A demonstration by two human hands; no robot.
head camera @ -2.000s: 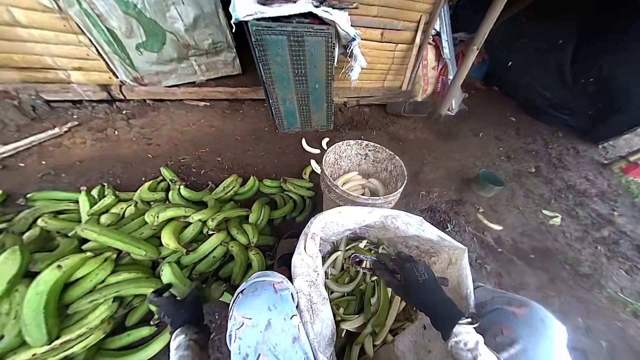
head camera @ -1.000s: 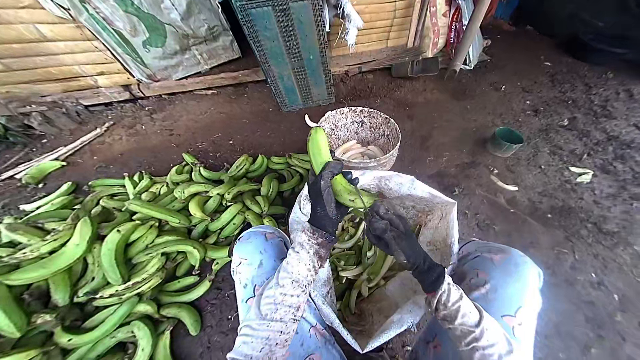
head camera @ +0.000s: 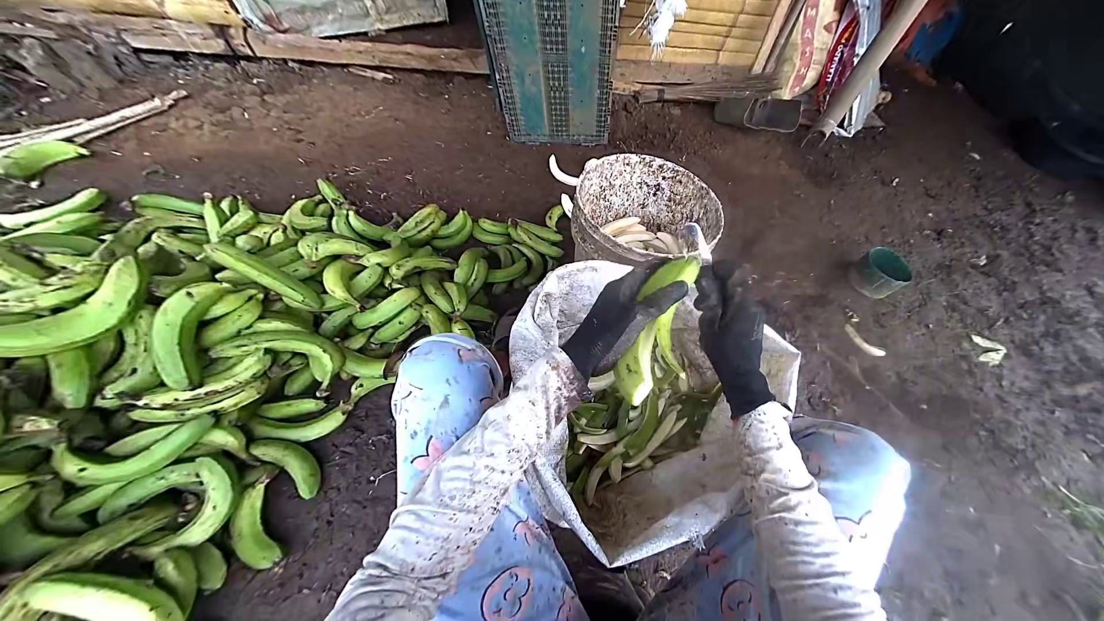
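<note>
My left hand [head camera: 617, 319], in a dark glove, grips a green plantain [head camera: 640, 358] over the open mouth of a white woven sack [head camera: 552, 319]. Strips of peel hang from the plantain. My right hand [head camera: 729, 332], also gloved, is closed at the plantain's upper end; a pale, shiny piece, perhaps a blade, shows above its fingers, though its kind is unclear. Green peels [head camera: 634, 440] lie inside the sack between my knees. Just beyond it stands a stained bucket [head camera: 642, 190] with peeled plantains [head camera: 642, 235] in it.
A large heap of green plantains [head camera: 259, 345] covers the ground on the left. On the right are a small green cup [head camera: 881, 272] and a peel piece [head camera: 865, 341]. A teal crate [head camera: 552, 78] leans at the bamboo wall, with a wooden pole [head camera: 871, 65] to its right.
My left hand went from the heap to above the sack, holding a plantain by one second ago. That plantain, whole-looking then, now has peel hanging off it. Both hands stay together at it.
</note>
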